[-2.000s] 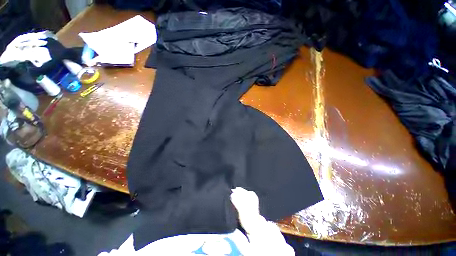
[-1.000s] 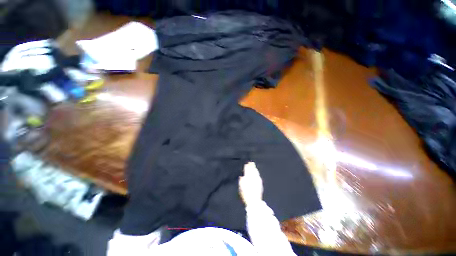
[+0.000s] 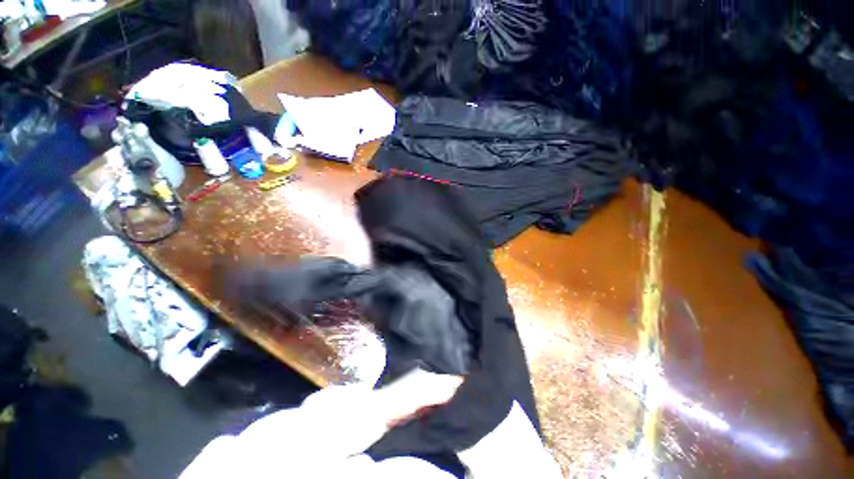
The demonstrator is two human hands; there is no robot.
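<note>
A black garment [image 3: 496, 327] is bunched up over the front of the table, partly raised and blurred. A shiny grey-black lined part [image 3: 421, 313] shows in its middle, and a narrow sleeve-like part stretches left over the table. My white left sleeve [image 3: 412, 398] reaches into the folds, and my left hand is hidden there. My white right sleeve [image 3: 515, 449] is at the bottom edge beside the garment, and my right hand is hidden by the cloth. A garment pile [image 3: 506, 150] with some red edging lies flat behind it.
White paper sheets [image 3: 346, 122], a yellow tape roll [image 3: 281, 165], a flat yellow tool [image 3: 278, 182], a white spool [image 3: 212, 157] and a red stick [image 3: 206, 190] lie at the left. Dark bundles [image 3: 712, 122] line the back. Grey-black cloth [image 3: 805, 318] is at the right.
The black garment has gone from lying spread flat to being gathered and lifted. My right hand has gone out of sight. The view has turned left, showing more of the far left.
</note>
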